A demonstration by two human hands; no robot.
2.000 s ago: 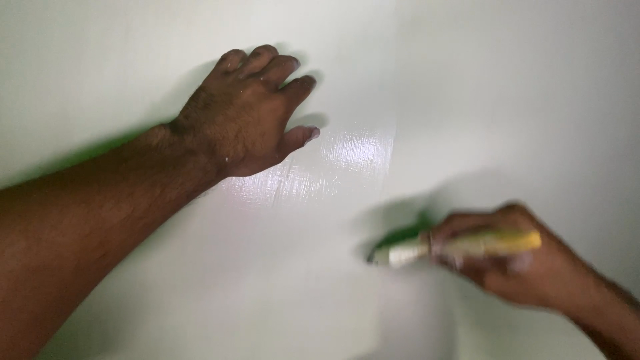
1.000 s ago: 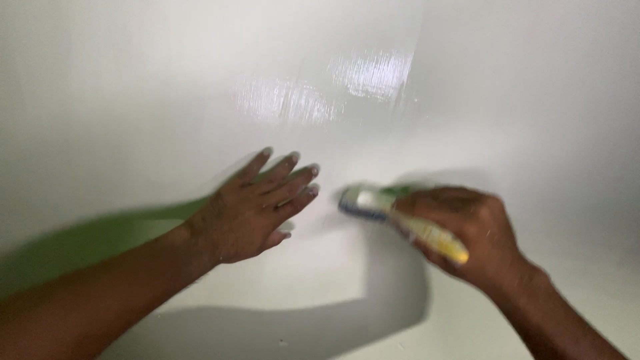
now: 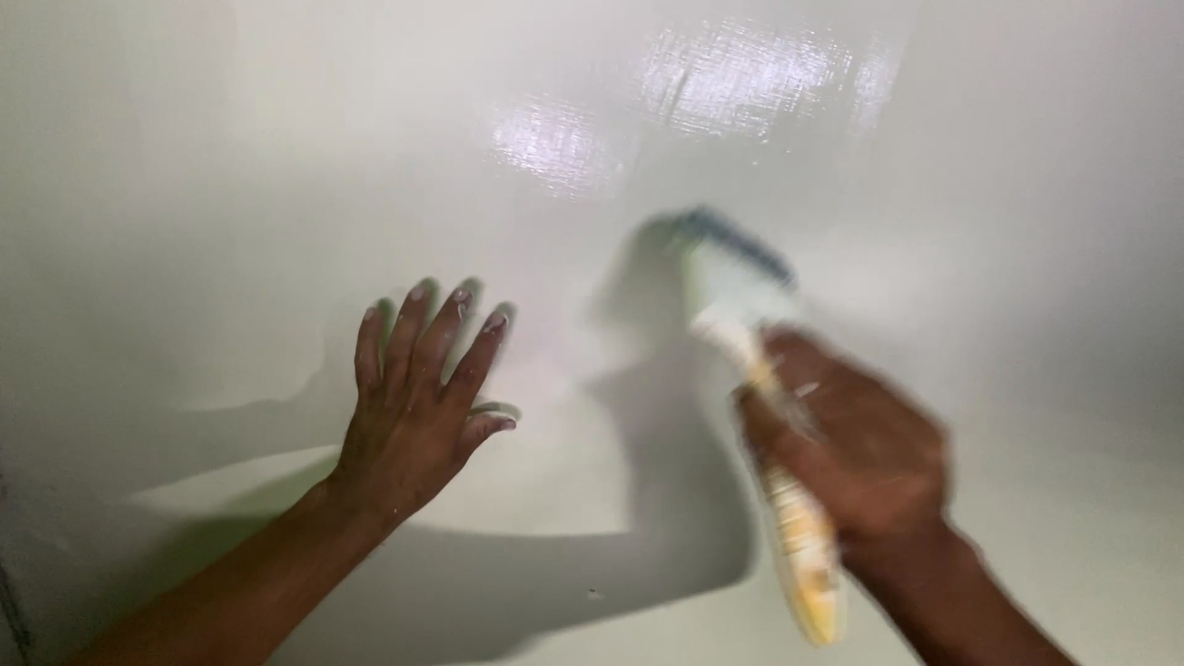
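My left hand (image 3: 416, 407) lies on a white painted surface (image 3: 231, 231), left of centre, with its fingers spread and nothing held. White paint specks mark its fingertips. At the right, my right hand (image 3: 851, 435) grips a paintbrush (image 3: 805, 546) by its yellow, paint-smeared handle. The brush is tilted, with its dark bristle edge toward the top and a whitish coated part below it. Motion blurs the brush, so whether the bristles touch the surface cannot be told.
Shiny, wet-looking streaks (image 3: 740, 79) catch the light above the brush. Shadows of both arms fall across the surface. A small dark mark (image 3: 594, 593) shows low in the middle, and a dark line (image 3: 13, 601) runs at the lower left edge.
The brush in my right hand has turned from pointing left to pointing up. My left hand's fingers have swung from pointing up and right to pointing mostly upward.
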